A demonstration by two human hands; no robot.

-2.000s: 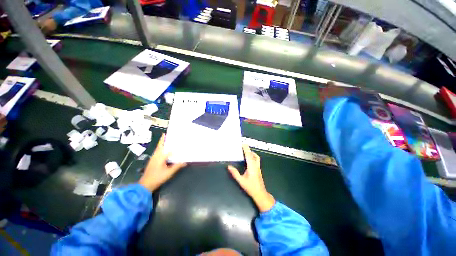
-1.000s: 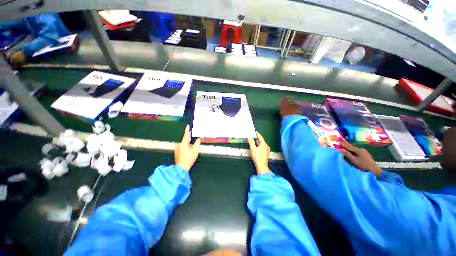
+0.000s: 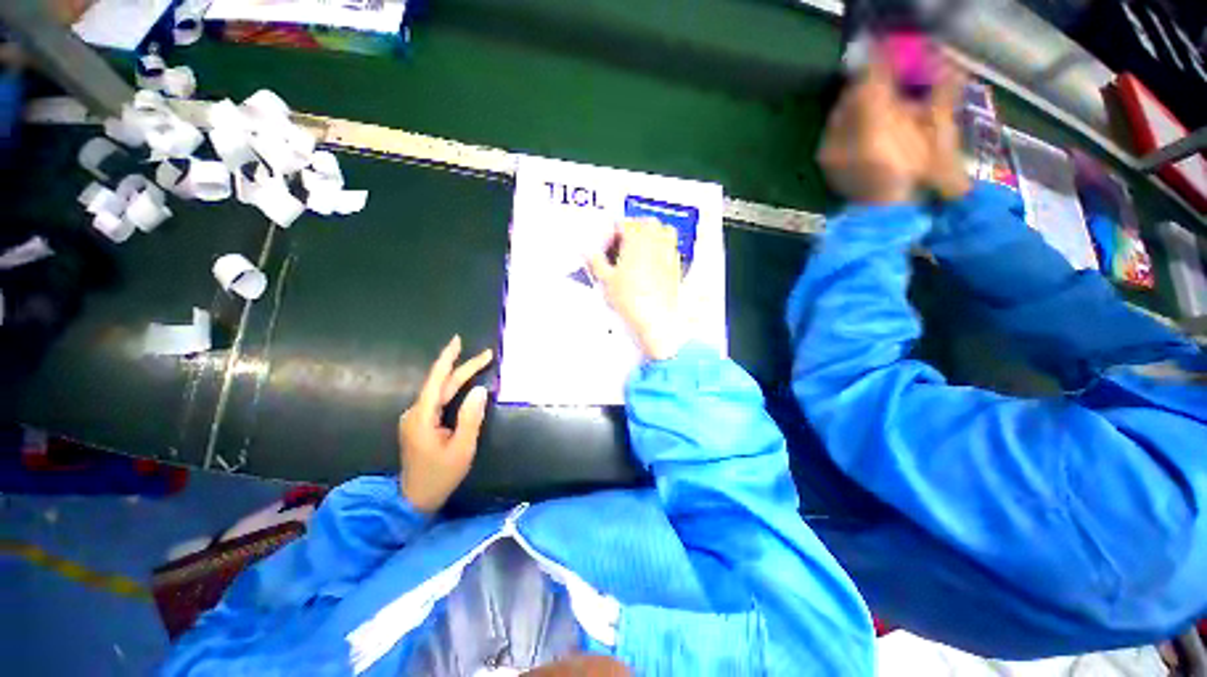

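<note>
A white T10L tablet box [image 3: 549, 337] lies lid up on the dark green worktop in front of me, its top edge at the belt's metal strip. My right hand [image 3: 645, 280] is over the lid's dark tablet picture, fingers curled and covering part of it. Whether it pinches anything is hidden. My left hand [image 3: 441, 430] is open and empty beside the box's lower left corner, fingers spread, not gripping the box.
Loose white liner curls [image 3: 271, 146] pile at the left, with one curl [image 3: 240, 277] nearer. Another box [image 3: 311, 20] is at the top left on the green belt [image 3: 596, 93]. A neighbouring worker's blurred hands [image 3: 887, 132] and blue sleeves are close at right.
The view has tilted down. The box that both hands held at the belt's edge now lies on the worktop. My left hand has let go; my right hand has moved over the lid.
</note>
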